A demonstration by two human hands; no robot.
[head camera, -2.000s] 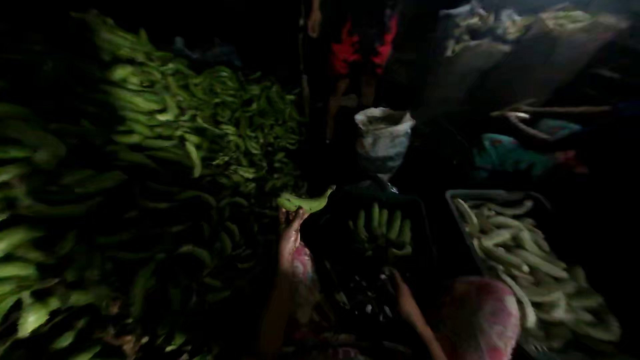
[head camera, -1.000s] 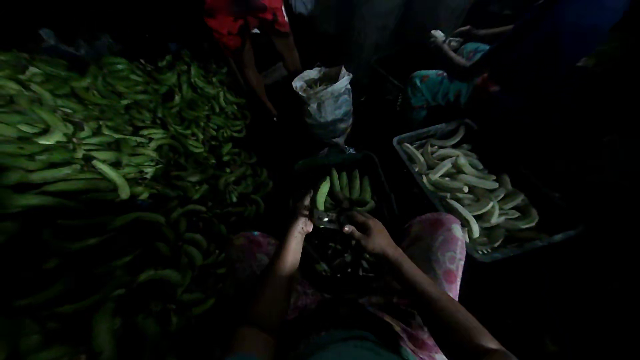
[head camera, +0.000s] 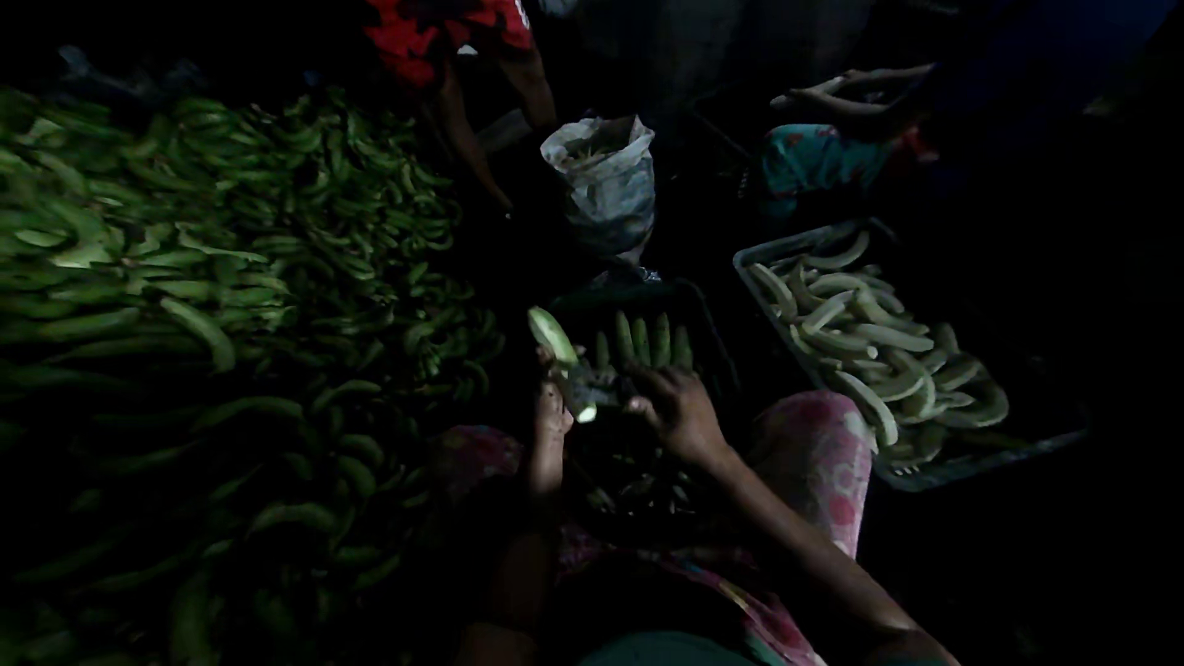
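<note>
My left hand (head camera: 552, 400) grips a green banana (head camera: 552, 335), upright and tilted, with a pale cut end low down and pale flesh showing near its upper part. Close at its right, my right hand (head camera: 680, 407) has its fingers curled around something dark beside the banana; what it is cannot be made out. Behind my hands several green bananas (head camera: 659, 340) stand side by side in a dark crate (head camera: 708, 314). Below my hands, dark scraps with pale glints (head camera: 657, 490) lie between my knees.
A large heap of green bananas (head camera: 203, 324) fills the left. At right stands a crate (head camera: 754, 250) of peeled bananas (head camera: 888, 338). A whitish sack (head camera: 601, 199) stands ahead. A person in red (head camera: 453, 37) bends beyond it; another person's hands (head camera: 832, 92) are at upper right.
Two seconds ago my left hand held a green banana raised, apart from my right hand; now both hands are close together at it. Pale flesh now shows on the banana. The view has shifted.
</note>
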